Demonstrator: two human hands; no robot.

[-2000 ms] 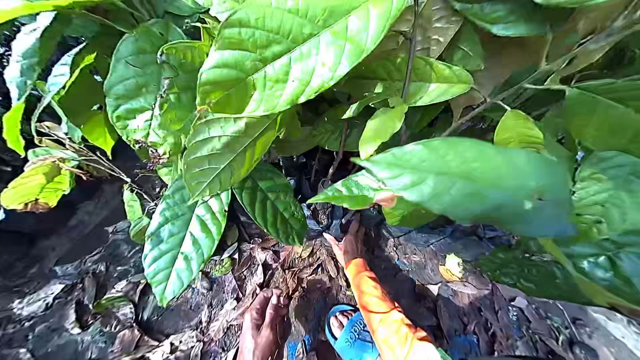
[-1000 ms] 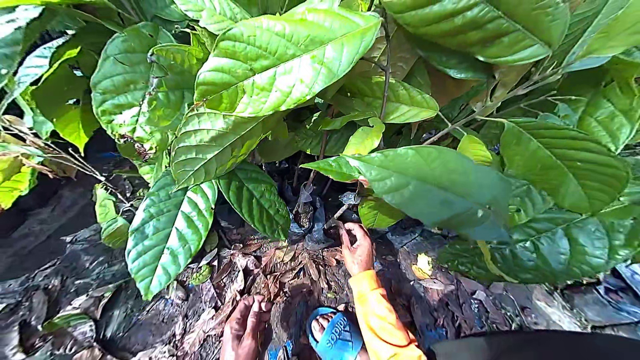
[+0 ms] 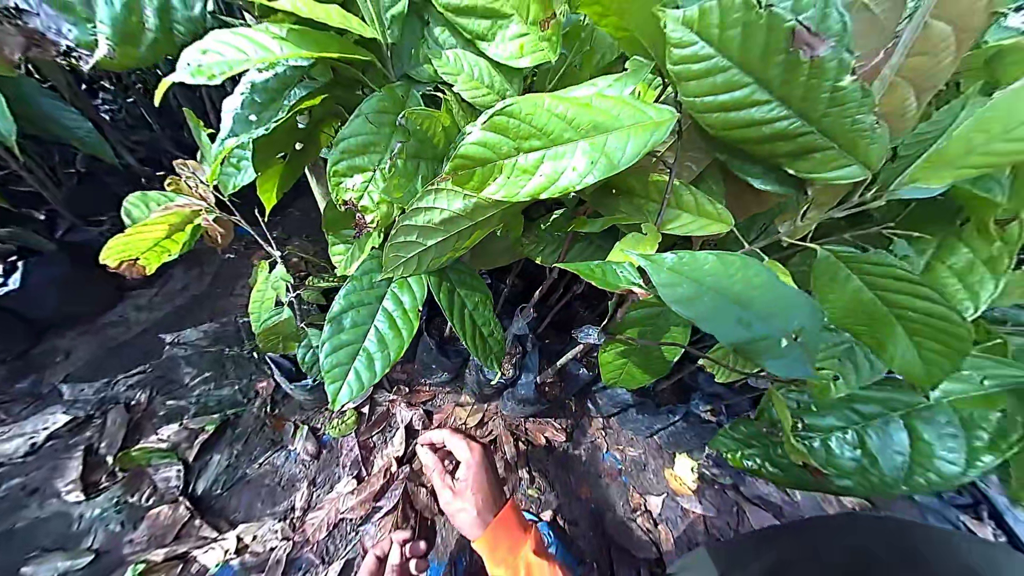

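Observation:
Low in the head view, my right hand (image 3: 466, 482) comes from an orange sleeve, its thumb and forefinger brought together above the brown leaf litter (image 3: 352, 508). Whether anything thin is between them cannot be told. My left hand (image 3: 394, 555) shows at the bottom edge, just left of the sleeve, with curled fingers; its grip is unclear. Beyond the hands stand potted seedlings in black plastic bags (image 3: 524, 384), partly hidden by their broad green leaves (image 3: 560, 144). A clear plastic strip (image 3: 590, 334) is at a thin stem among them.
Large leaves (image 3: 736, 308) overhang the bags on the right. A dark rounded object (image 3: 848, 548) fills the lower right corner. A twig with a yellowing leaf (image 3: 156, 240) leans out at left. A yellow fallen leaf (image 3: 682, 474) lies right of my hands. Blue footwear (image 3: 552, 540) shows beside the sleeve.
My right hand was at the bags and stem bases in both earlier frames; it has drawn back toward my body and now is close to my left hand.

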